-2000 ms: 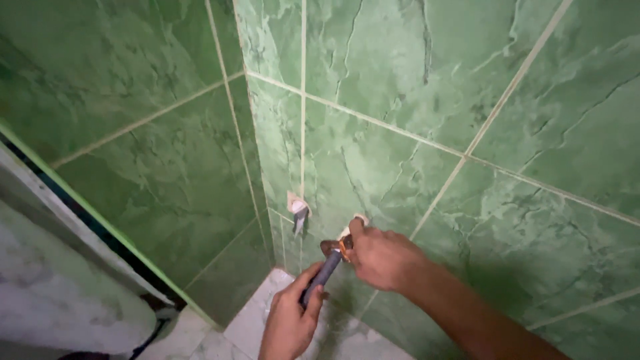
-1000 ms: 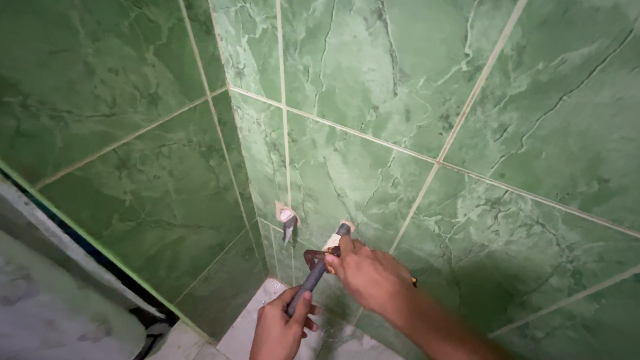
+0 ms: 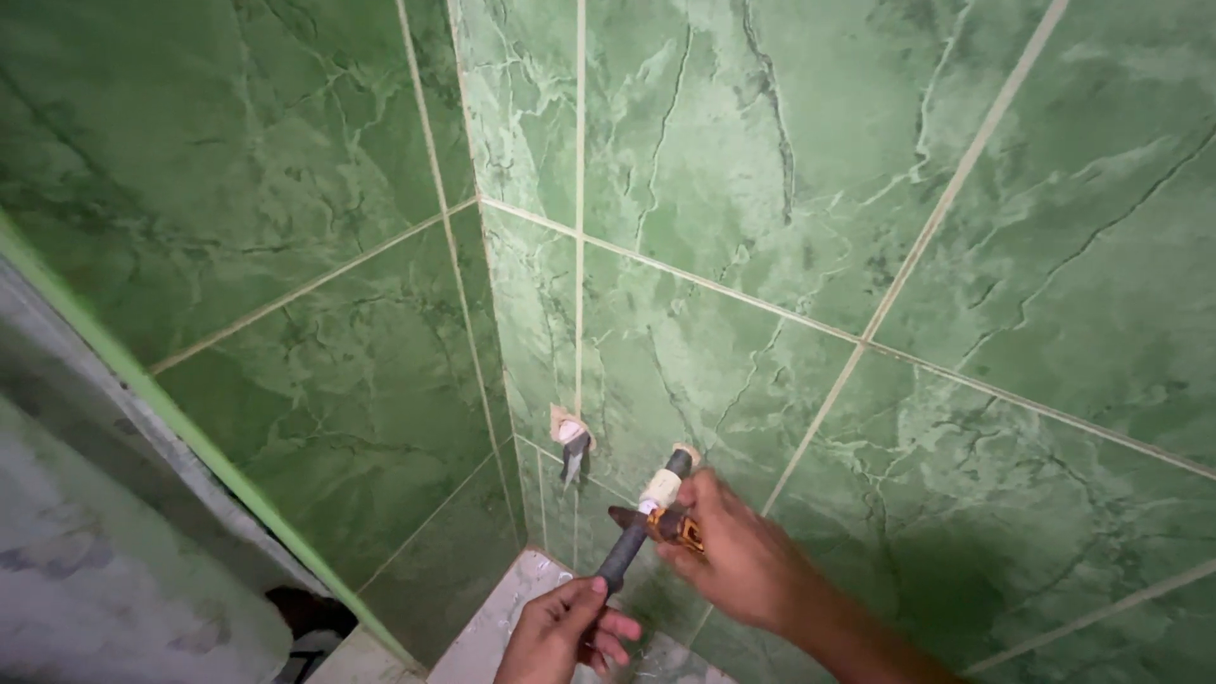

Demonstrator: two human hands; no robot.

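Observation:
A grey plastic pipe (image 3: 622, 559) slants down and left from a hole in the green tiled wall, with a cream-coloured coupling (image 3: 661, 487) near its upper end. Around the pipe's lower end close the fingers of my left hand (image 3: 570, 627). My right hand (image 3: 736, 546) grips a small tool with an orange and black handle (image 3: 676, 529); its dark brown blade-like end (image 3: 622, 516) lies across the pipe just below the coupling. The tool's exact kind cannot be told. Left of the pipe, a second stub (image 3: 573, 446) wrapped in whitish and grey material sticks out of the wall.
Green marbled tiles (image 3: 722, 285) cover both walls, which meet in a corner left of the pipe. A pale ledge (image 3: 503, 608) lies below. At the lower left are a light green edge (image 3: 190, 423), a grey-white surface (image 3: 114, 560) and a dark gap holding a black item.
My right hand has moved down the pipe, away from the wall end, and the coupling shows more fully. My left hand still holds the lower part of the pipe.

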